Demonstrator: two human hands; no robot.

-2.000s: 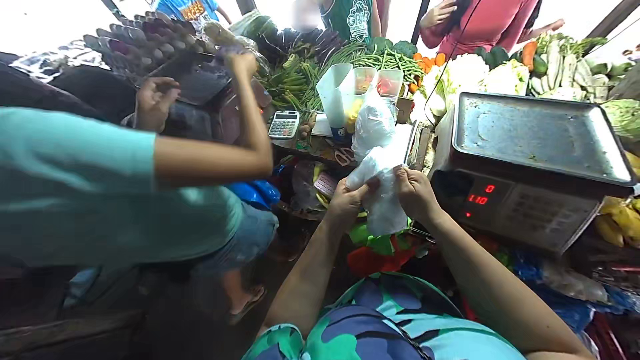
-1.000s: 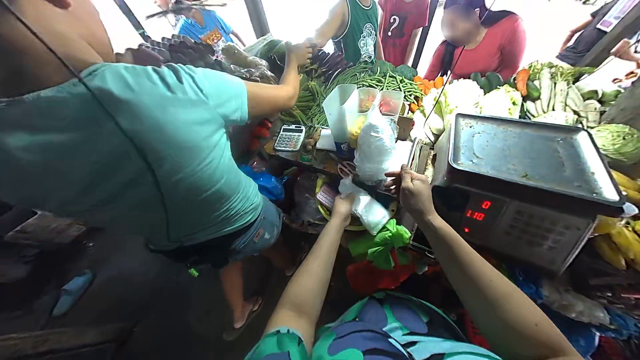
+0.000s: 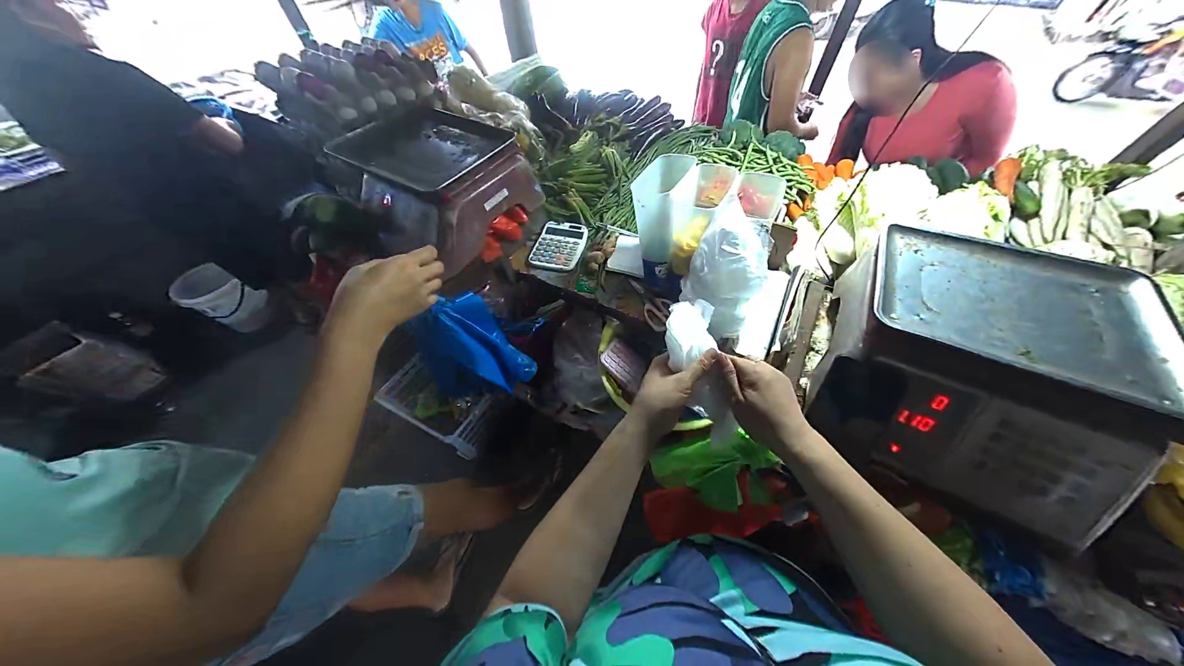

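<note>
Both of my hands hold a white plastic bag (image 3: 689, 335) in front of my chest. My left hand (image 3: 668, 393) grips its lower left side, and my right hand (image 3: 760, 396) pinches it on the right; their fingertips meet. Just beyond is a filled, translucent plastic bag (image 3: 731, 264), beside clear plastic containers (image 3: 668, 208) with coloured contents. Scissors (image 3: 657, 313) lie left of that bag. A white calculator (image 3: 558, 246) rests farther left. Below my hands hang green plastic bags (image 3: 717, 467) and a red one (image 3: 684, 513).
A digital scale (image 3: 1027, 314) with a metal tray stands at right, another scale (image 3: 425, 166) at back left. Eggplants (image 3: 615, 109), long green beans (image 3: 689, 143) and cauliflower (image 3: 897, 194) line the back. A co-worker's hand (image 3: 384, 291) reaches in from the left, above a blue plastic bag (image 3: 472, 342).
My hands, apart a second ago, have come together on the white bag. The co-worker's arm has drawn back from the vegetables and is lower. The view has shifted left.
</note>
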